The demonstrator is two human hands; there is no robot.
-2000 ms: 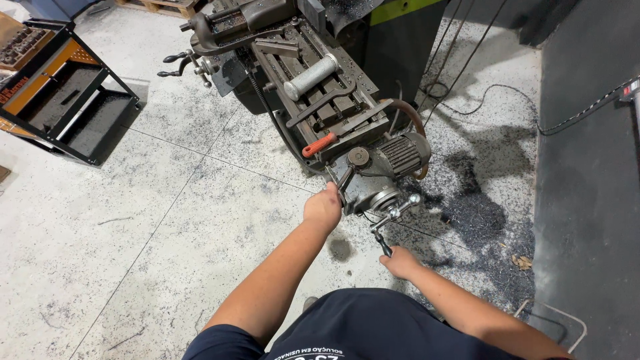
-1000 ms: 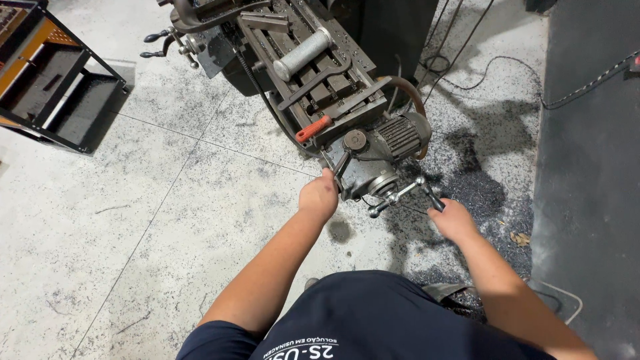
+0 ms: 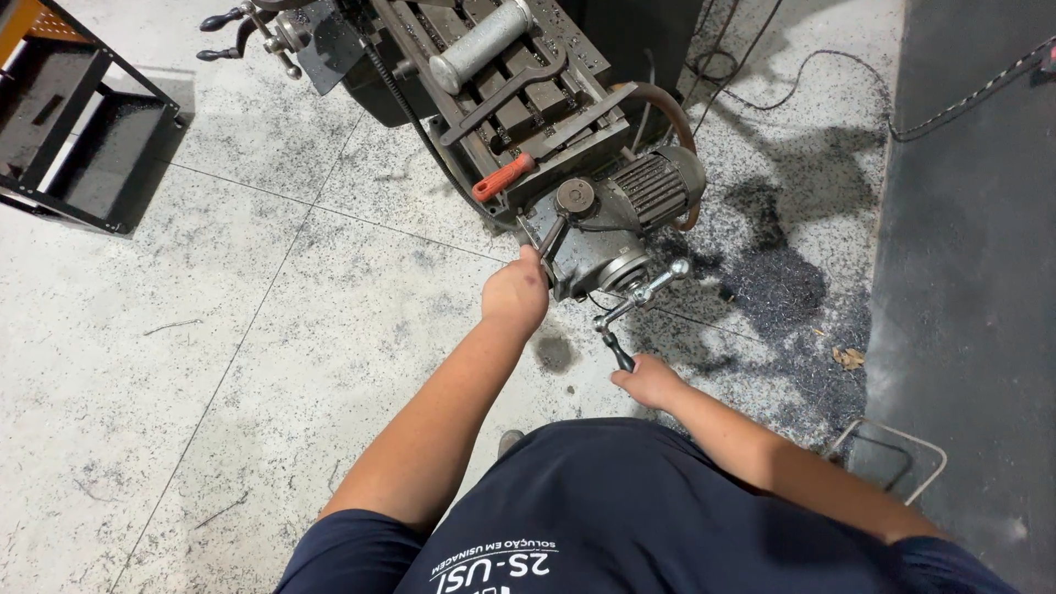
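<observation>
My right hand [image 3: 652, 381] is closed around the dark handle of a metal crank [image 3: 642, 295] at the near end of a milling machine's table [image 3: 569, 66]. To its left, my left hand [image 3: 517, 293] grips at the side of the feed gearbox [image 3: 590, 247], by a lever [image 3: 554, 237]; its fingers are partly hidden. A ribbed electric motor [image 3: 656, 188] adjoins the gearbox. On the table lie a metal cylinder with flanged ends [image 3: 481, 47], an open-end wrench [image 3: 505, 95] and a tool's red handle [image 3: 504, 176].
A black shelf cart [image 3: 107, 165] stands at the upper left. Other crank handles [image 3: 260, 37] stick out beyond the table's left side. Metal chips cover the floor, with a dark pile [image 3: 775, 289] right of the crank. Cables [image 3: 813, 70] run toward the dark wall [image 3: 965, 289].
The crank has turned, with my right hand on its handle throughout; the hand went up and right, then back down and left. My left hand has stayed at the gearbox.
</observation>
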